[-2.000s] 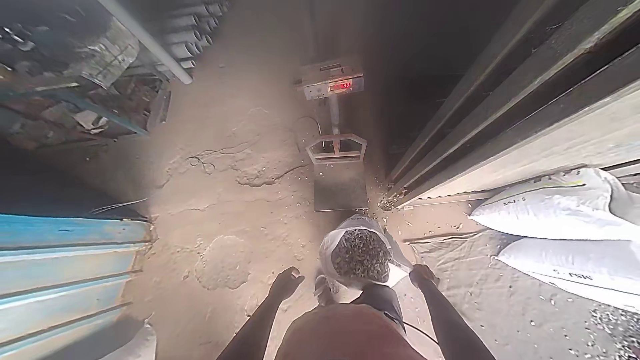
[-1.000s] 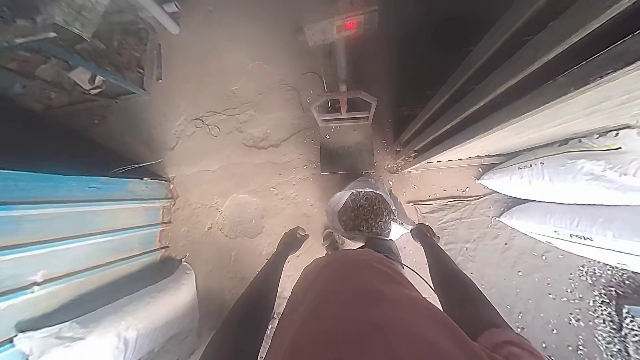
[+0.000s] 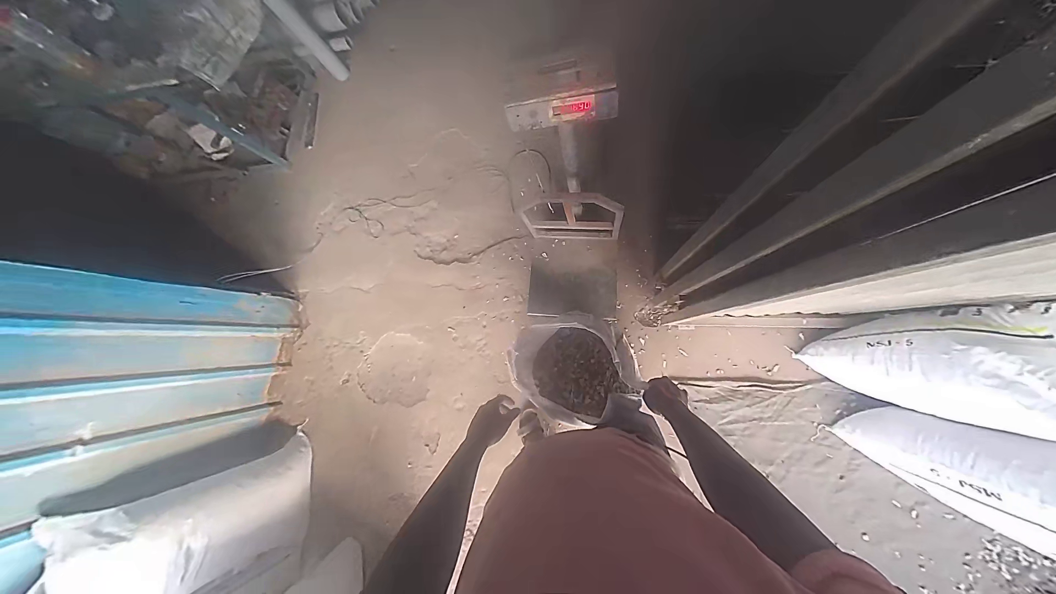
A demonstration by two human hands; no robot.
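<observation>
An open white sack (image 3: 521,363) filled with dark, loose pieces (image 3: 577,371) stands in front of my body, at the near edge of the platform scale's dark plate (image 3: 572,285). My left hand (image 3: 500,417) is just left of the sack's mouth, fingers loosely curled and apart, with nothing visible in it. On the other side, my right hand (image 3: 663,396) is curled close to the sack's right rim; whether it grips the rim is too blurred to tell. Beyond the plate rise the scale's metal guard frame (image 3: 571,233) and post, topped by a lit red display (image 3: 573,107).
Full white sacks (image 3: 940,355) lie at right, below ribbed metal sheeting (image 3: 825,289). Blue corrugated metal (image 3: 140,371) and another white sack (image 3: 206,511) are at left. A cluttered rack (image 3: 223,124) stands at upper left. A thin cable (image 3: 363,216) lies on the dusty floor.
My left hand has come nearer to the sack's left side. The right hand stays close to the right rim. The view has shifted somewhat.
</observation>
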